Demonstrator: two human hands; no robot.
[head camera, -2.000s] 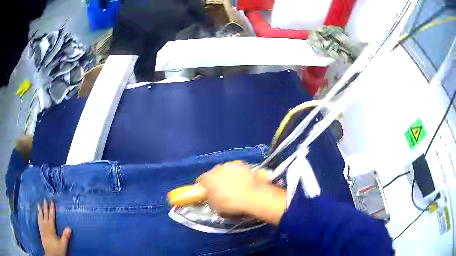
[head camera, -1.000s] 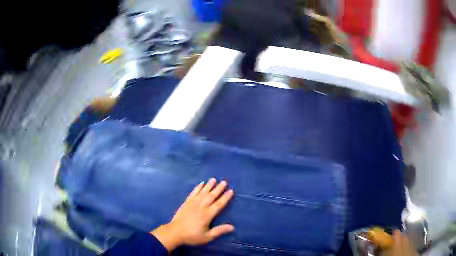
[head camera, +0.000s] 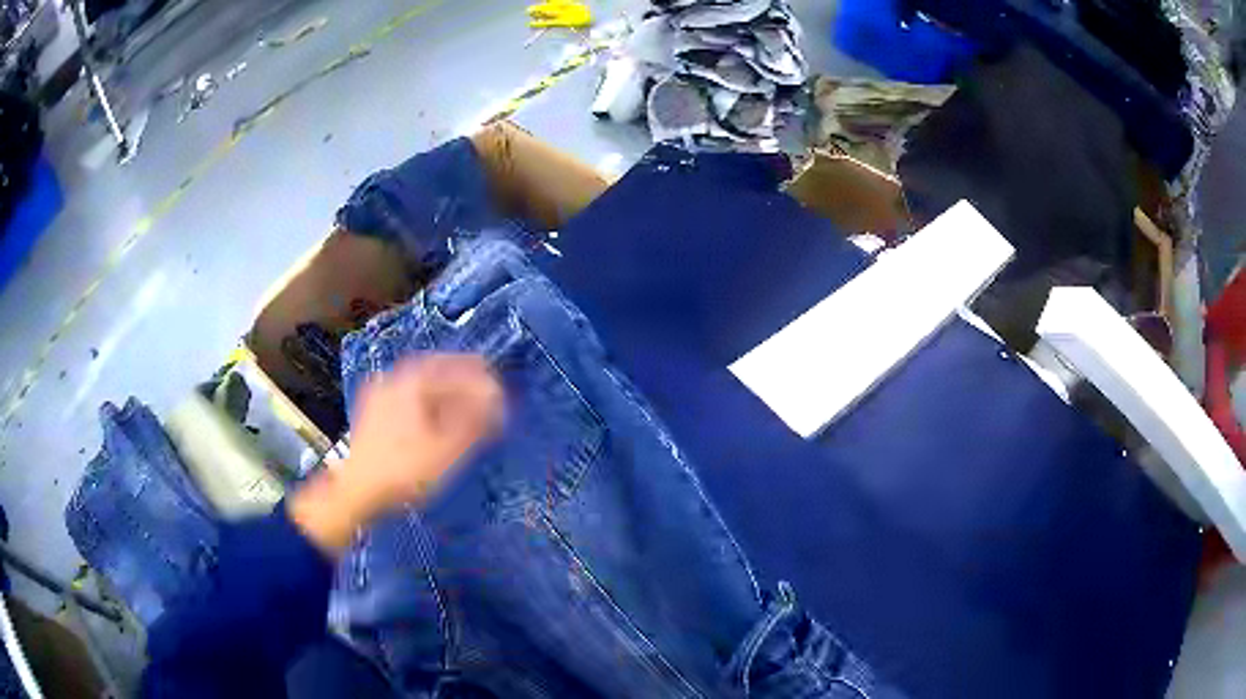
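Observation:
Blue denim jeans (head camera: 601, 546) lie along the near left side of the navy ironing table (head camera: 957, 546). Their waist end is at the table's left end, and stitched seams and a pocket outline show. My left hand (head camera: 424, 430) is blurred over the upper part of the jeans, with the dark blue sleeve coming from the lower left. Its fingers look bent, but I cannot tell whether they grip the cloth. My right hand is out of the picture.
A cardboard box (head camera: 294, 294) with dark denim (head camera: 417, 198) at its rim stands beyond the table's left end. More denim (head camera: 137, 505) lies at far left. Two white bars (head camera: 875, 321) stick out over the table and its far edge. Grey pieces are stacked on the floor.
The view has swung left, and the iron and my right hand have left the picture. My left hand has moved from flat on the denim to the waist end. Waistband and pocket area now show.

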